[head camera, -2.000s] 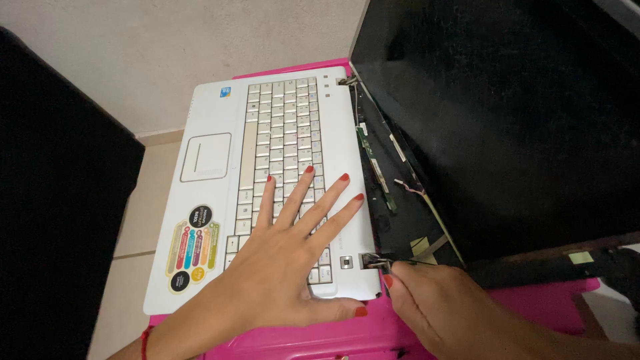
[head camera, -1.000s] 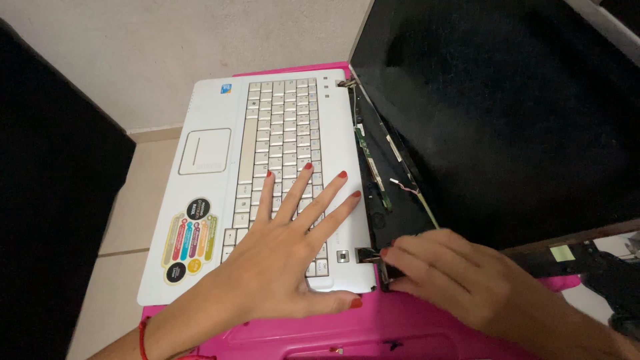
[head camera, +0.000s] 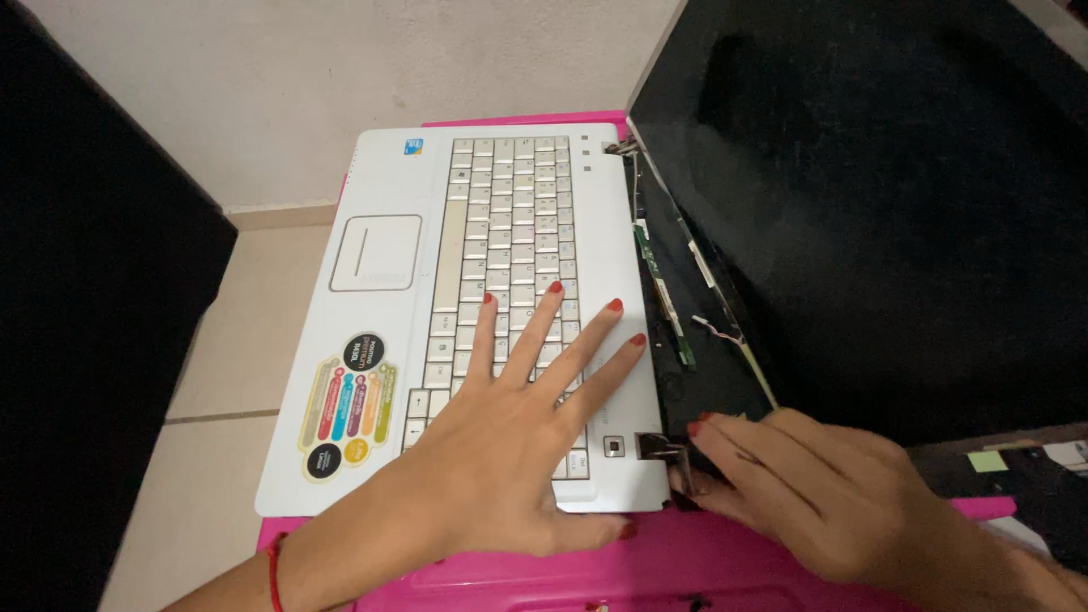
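A white laptop base (head camera: 314, 340) lies turned sideways, its keyboard (head camera: 510, 221) running up the view. My left hand (head camera: 510, 433) is spread flat on the keyboard and palm rest side, fingers apart, thumb past the base's near edge. My right hand (head camera: 816, 484) has its thumb and fingers closed around the lid's corner at the near hinge (head camera: 667, 450); the exact grip is partly hidden. The opened display panel (head camera: 850, 212) leans to the right. Between base and screen, a narrow green circuit board (head camera: 663, 297) and a loose cable end (head camera: 714, 330) show.
The laptop rests on a pink plastic surface (head camera: 510, 578), where small dark bits lie near the bottom edge. A pale wall (head camera: 382, 76) stands behind. A black object (head camera: 102, 255) rises at the left above the tiled floor (head camera: 246, 340). The far hinge (head camera: 622, 148) is exposed.
My right hand has shifted from below the near hinge to beside it, its fingers now over the lid's corner. My left hand stays spread on the keyboard.
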